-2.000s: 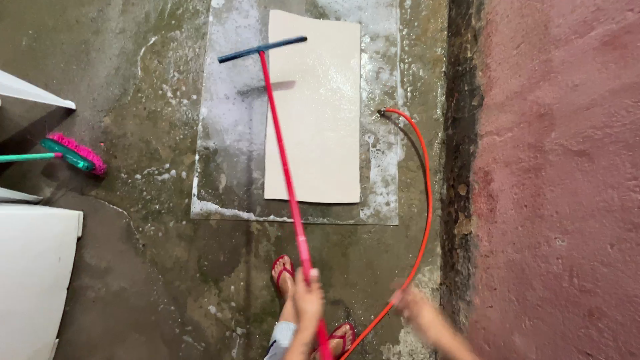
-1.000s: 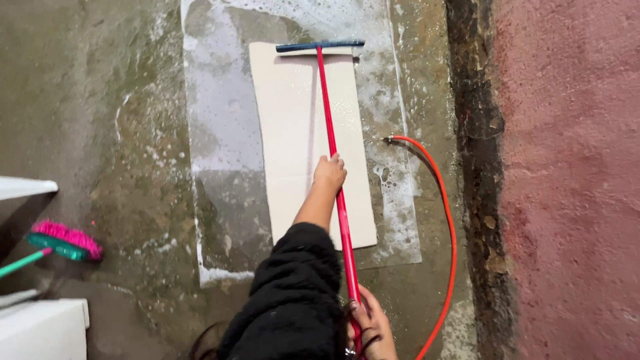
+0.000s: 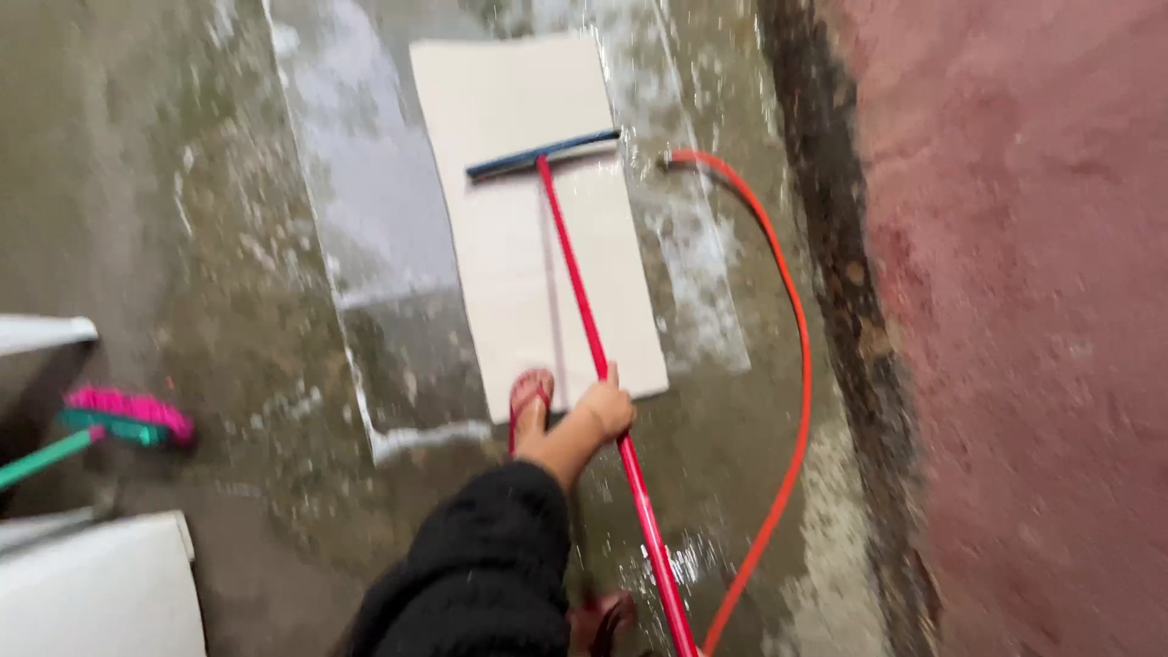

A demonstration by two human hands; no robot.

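My left hand (image 3: 606,408), at the end of a black fleece sleeve, grips the red pole of a floor squeegee (image 3: 545,155). The squeegee's dark blue head lies slantwise over the upper half of a cream rectangular mat (image 3: 511,246), its shadow falling beside the pole. My right hand is hidden except perhaps a sliver of skin by the pole at the bottom edge. Beneath the mat, a clear plastic sheet (image 3: 374,192) with water and suds lies on wet concrete. One foot in a red flip-flop (image 3: 532,391) is at the mat's lower left end.
An orange hose (image 3: 803,365) curves over the floor right of the mat. Beyond it stands a pink wall (image 3: 1022,347) with a dark, worn base. At left are a pink-bristled green brush (image 3: 128,417) and white furniture-like pieces (image 3: 100,584). The second foot is blurred at the bottom.
The squeegee head has come from the mat's far end back toward me. One foot now shows at the mat's near end. My right hand has mostly dropped out of view.
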